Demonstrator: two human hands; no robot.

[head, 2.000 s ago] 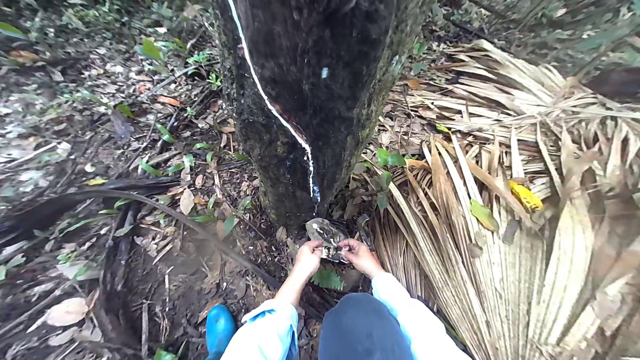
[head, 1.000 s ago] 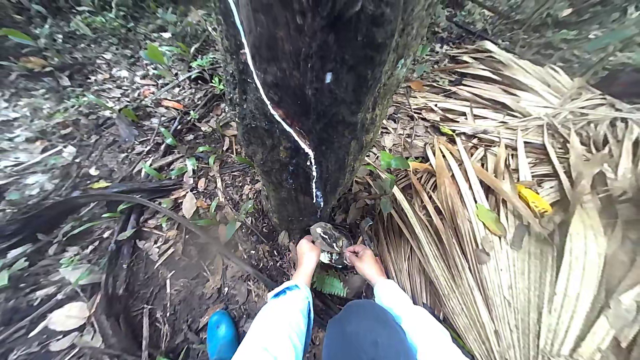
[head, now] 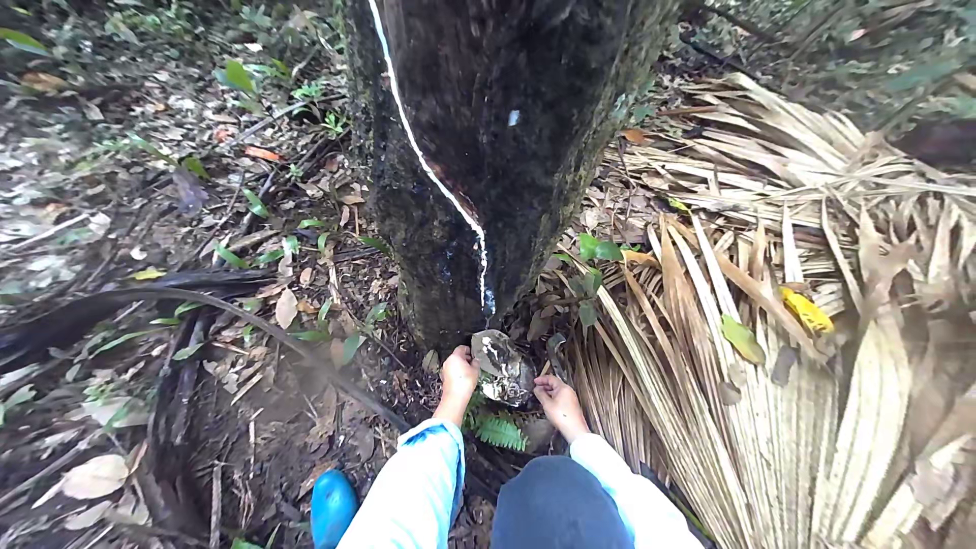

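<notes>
At the foot of a dark tree trunk point(head: 518, 137), my left hand point(head: 459, 375) grips the left edge of a grey-brown, roughly round piece point(head: 503, 370) with whitish streaks; its material I cannot tell. My right hand point(head: 559, 400) is at its right edge, fingertips pinched together; whether they hold the rim is unclear. A line of white latex point(head: 415, 145) runs down a cut in the bark and ends just above the piece. Bluish-white spots lie around its lower end.
Large dry palm fronds point(head: 701, 366) cover the ground at right, with a yellow leaf point(head: 806, 309) on them. A curved dark stem point(head: 252, 316) crosses the leaf litter at left. A blue boot point(head: 333, 507) and a dark-clothed knee point(head: 563, 503) show below. A green fern point(head: 501, 432) grows beneath the piece.
My right hand has shifted slightly down and outward along the piece's right side. My left hand stays at its left edge.
</notes>
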